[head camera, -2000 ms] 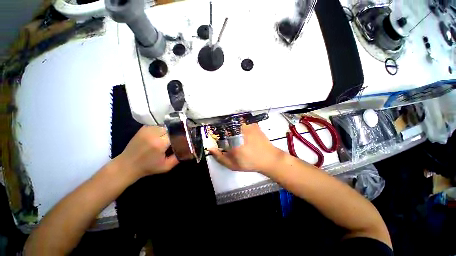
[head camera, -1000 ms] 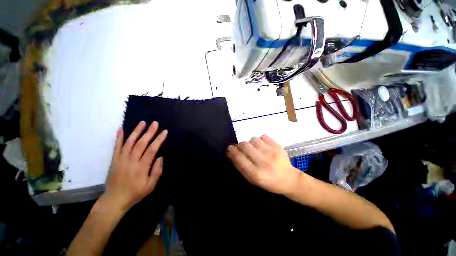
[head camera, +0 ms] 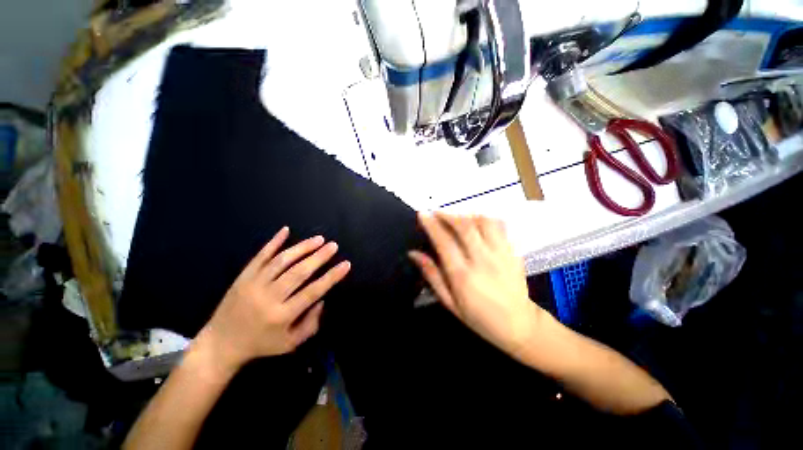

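A matte black fabric panel (head camera: 229, 176) lies spread over the left and middle of the white sewing table, its near part hanging over the front edge. My left hand (head camera: 273, 303) rests flat on the panel with its fingers apart. My right hand (head camera: 475, 272) pinches the panel's right edge between thumb and fingers, near the table's front edge. The white sewing machine head (head camera: 440, 70) with its blue stripe stands behind the panel, and the fabric is clear of the needle area.
Red-handled scissors (head camera: 629, 167) lie right of the machine, beside a dark plastic packet (head camera: 718, 145). A tan strip (head camera: 525, 163) lies near the needle area. A clear plastic bag (head camera: 687, 268) hangs below the table edge, near a blue lattice crate (head camera: 570, 290).
The panel has moved away from me and to the left, so more of it lies on the table. Both hands have shifted right. The view has shifted too.
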